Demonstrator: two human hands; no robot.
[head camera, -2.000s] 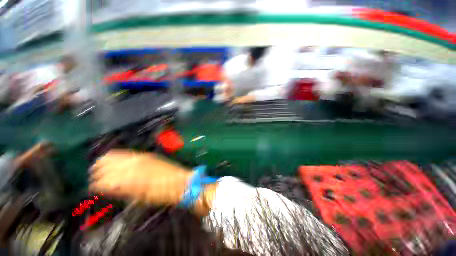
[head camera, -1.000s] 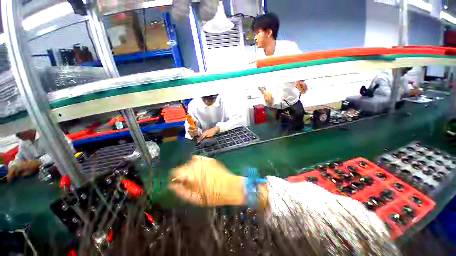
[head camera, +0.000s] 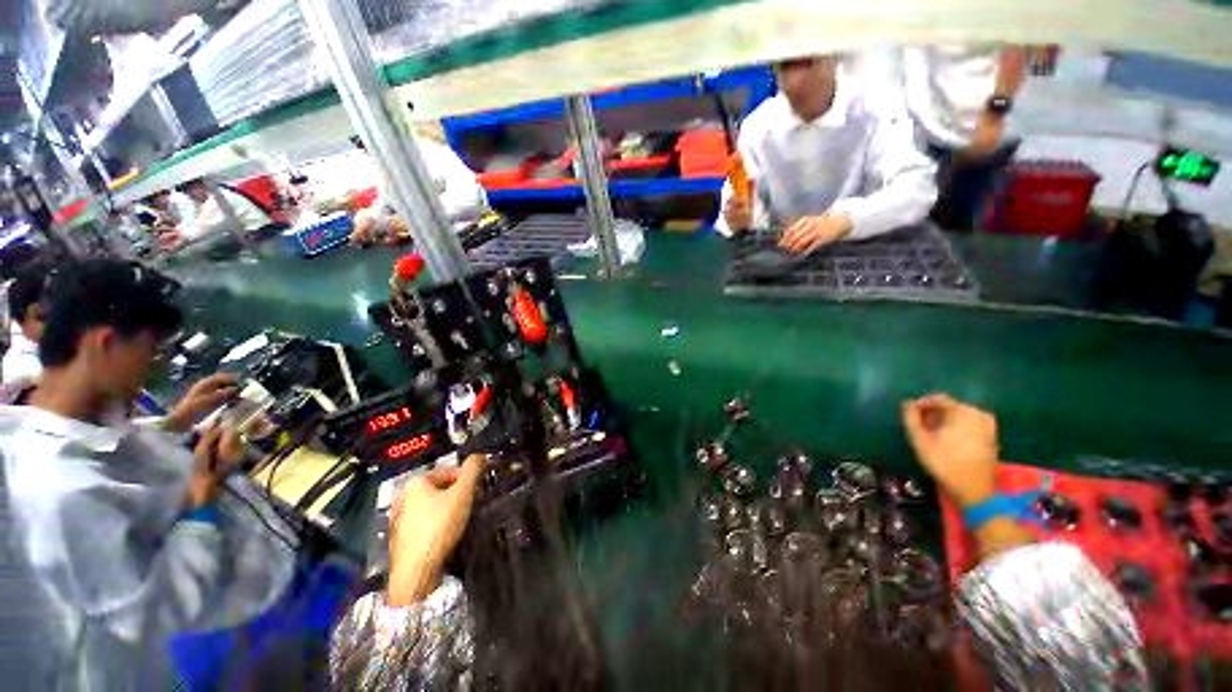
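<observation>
My left hand (head camera: 430, 525) is at the front edge of the black test fixture (head camera: 466, 318), fingertips touching or very near it. Whether it holds anything is hidden. The fixture has red-orange clamp handles (head camera: 527, 315) on its upright block. My right hand (head camera: 957, 443), with a blue wrist band (head camera: 1003, 507), is over the green mat by the red tray's left corner. Its fingers are bent, and no held thing can be made out. Many shiny round units (head camera: 790, 521) lie in a loose cluster between my hands. The red tray (head camera: 962, 541) holds dark round units.
A power meter (head camera: 395, 435) with red digits stands left of the fixture. A metal post (head camera: 392, 142) rises behind it. A coworker (head camera: 101, 473) sits close at left. Another person (head camera: 831, 162) works opposite over a dark grid tray (head camera: 865, 270). Small pale scraps (head camera: 672, 330) lie on the mat.
The view has swung left and down. My left hand, the meter and the loose cluster are now clearly in view. My right hand now appears farther right, beside the red tray.
</observation>
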